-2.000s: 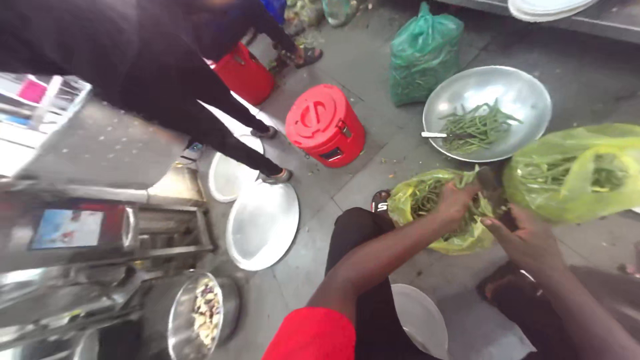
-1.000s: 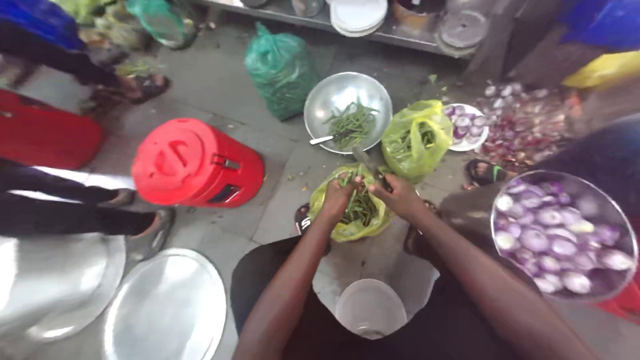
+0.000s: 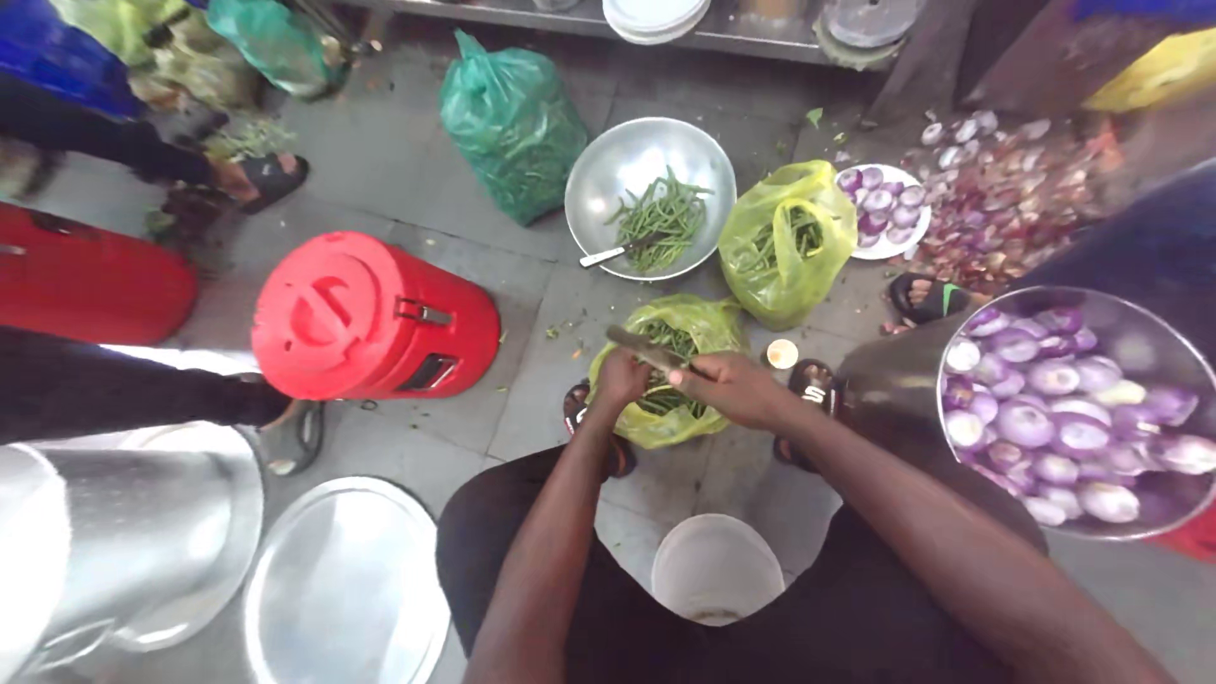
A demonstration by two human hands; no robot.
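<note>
My right hand (image 3: pixel 727 388) is closed on a knife (image 3: pixel 648 350), whose dark blade points left across the open yellow-green plastic bag (image 3: pixel 616 418) of green beans (image 3: pixel 673 339). My left hand (image 3: pixel 622 377) is at the bag's left side, under the blade, with its fingers curled; whether beans are in them cannot be told. Beyond the bag a steel bowl (image 3: pixel 594 185) holds cut green beans (image 3: pixel 668 214) and a knife with a white handle (image 3: pixel 602 257). A second yellow-green bag (image 3: pixel 750 275) of beans stands to its right.
A red lidded container (image 3: pixel 446 313) and a metal lid (image 3: pixel 347 589) lie left. A white bucket (image 3: pixel 717 565) stands between my legs. At right are a large pot of peeled onions (image 3: pixel 1054 418), a plate of onions (image 3: pixel 883 247) and onion skins. A green bag (image 3: pixel 518 133) stands behind. Other people's feet are near.
The view has swung right since the first frame, bringing the pot of onions into sight. My hands stay over the open bag; the knife's blade now lies across it, pointing left.
</note>
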